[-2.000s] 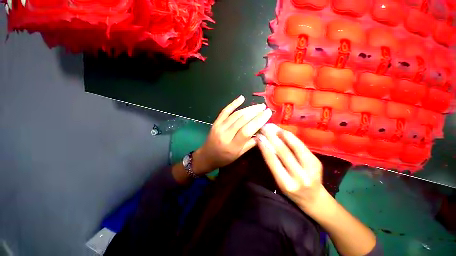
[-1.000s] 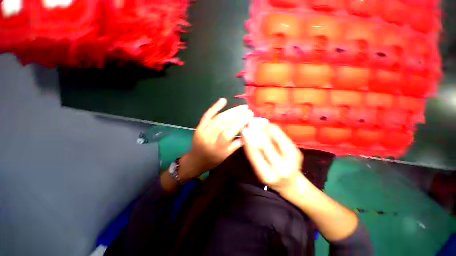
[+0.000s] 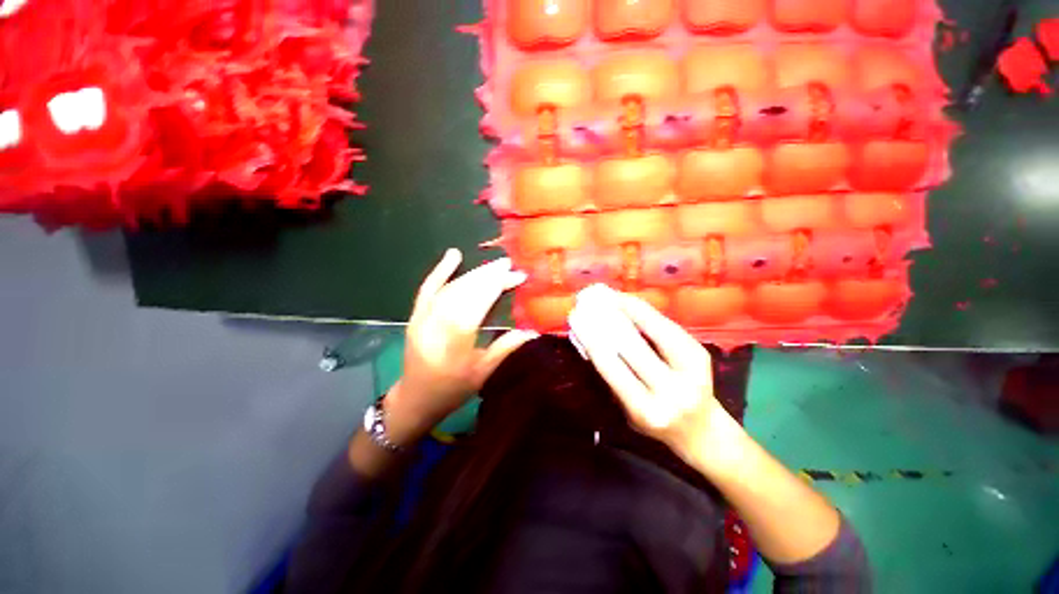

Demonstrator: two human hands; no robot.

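A red moulded sheet (image 3: 720, 174), orange-red and glossy with rows of rounded shapes and a ragged fringe, lies on the bench in front of me. My left hand (image 3: 447, 337) is at its near left corner, thumb and fingers spread apart, with nothing visible in it. My right hand (image 3: 650, 366) is over the sheet's near edge, fingers close together and fingertips on the bottom row of shapes. The fingertips are bright white and overexposed, so I cannot tell whether they hold a wipe.
A tall shaggy red stack (image 3: 232, 128) with white marks stands at the left of the dark green bench (image 3: 406, 151). Loose red parts (image 3: 1024, 64) lie at the far right, beside a thin dark object (image 3: 987, 70). Red crumbs dot the right side. A clear bottle-like object (image 3: 337, 357) shows below the bench edge.
The view has shifted, so the sheet appears further left and more level. My hands have moved apart; the right is now over the sheet's near edge, and the left thumb has spread from its fingers.
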